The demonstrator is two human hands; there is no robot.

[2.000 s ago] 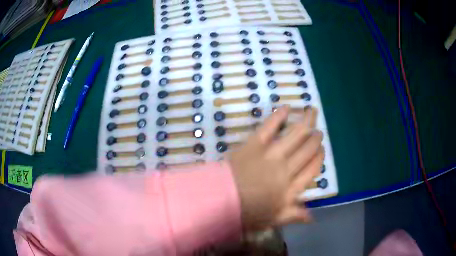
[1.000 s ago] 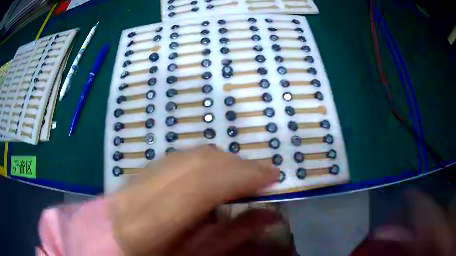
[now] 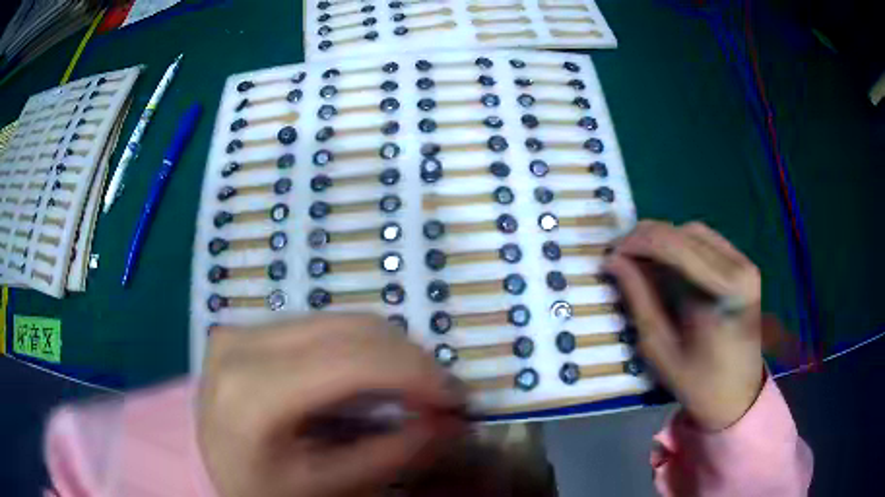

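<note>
The white foam tray lies in front of me with four columns of dumbbell-shaped units, dark discs joined by tan strips. My right hand is over the tray's right edge, beside the fourth column. It is closed around a dark probe pen with a pale rear end; the tip is blurred near the column's right-hand discs. My left hand is blurred over the tray's near left part and hides units there. A dark shape shows between its fingers; I cannot tell if it is held.
A rear tray lies at the far edge. Stacked trays stand at left, beside a white pen and a blue pen. A green label is at lower left. A red lead runs down the right side.
My left hand has moved from the tray's right side to its near left part. My right hand has come into clear view at the right edge with the probe pen.
</note>
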